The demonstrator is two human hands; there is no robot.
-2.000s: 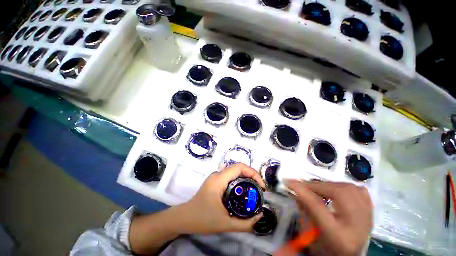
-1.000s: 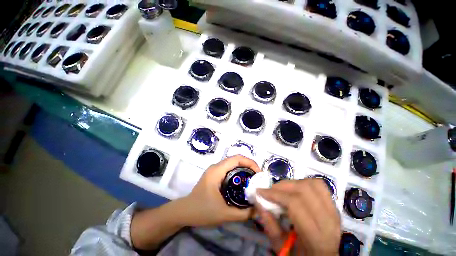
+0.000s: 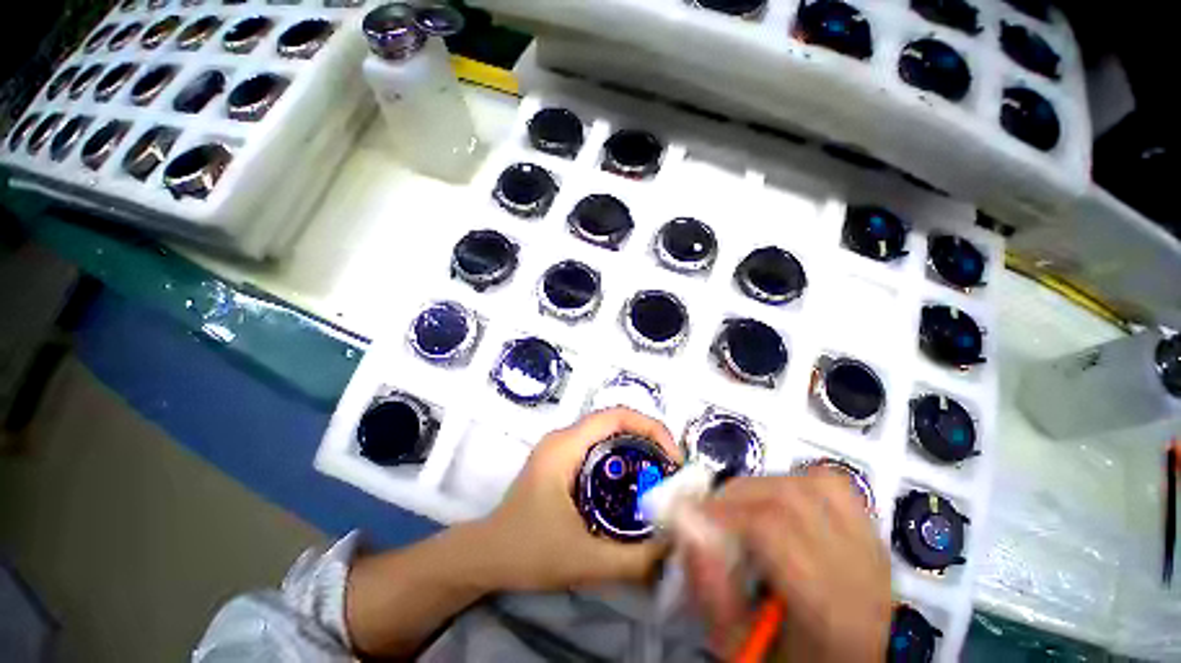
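Note:
My left hand [image 3: 551, 512] holds a round smartwatch head [image 3: 614, 487] with its lit face up, showing blue and reddish graphics. My right hand [image 3: 809, 557] pinches a crumpled white wiping cloth [image 3: 683, 497] at the right side of the watch face. An orange-red stick tool [image 3: 762, 631] sticks out below the fingers of my right hand. Both hands are over the front part of a white foam tray [image 3: 339, 453] with rows of watch heads. The hands hide some of its pockets.
Stacked foam trays with watch heads stand at left [image 3: 246, 214] and behind [image 3: 803, 123]. Translucent dispenser bottles stand left [image 3: 427, 123] and right [image 3: 1101, 382] of the main tray. A thin red stick [image 3: 1173, 499] lies at the far right. Clear crumpled film [image 3: 1068, 550] lies right of the tray.
The cloth has come from right of the watch onto its face and now sits at its right side. The watch has moved slightly up and left since the earliest frame.

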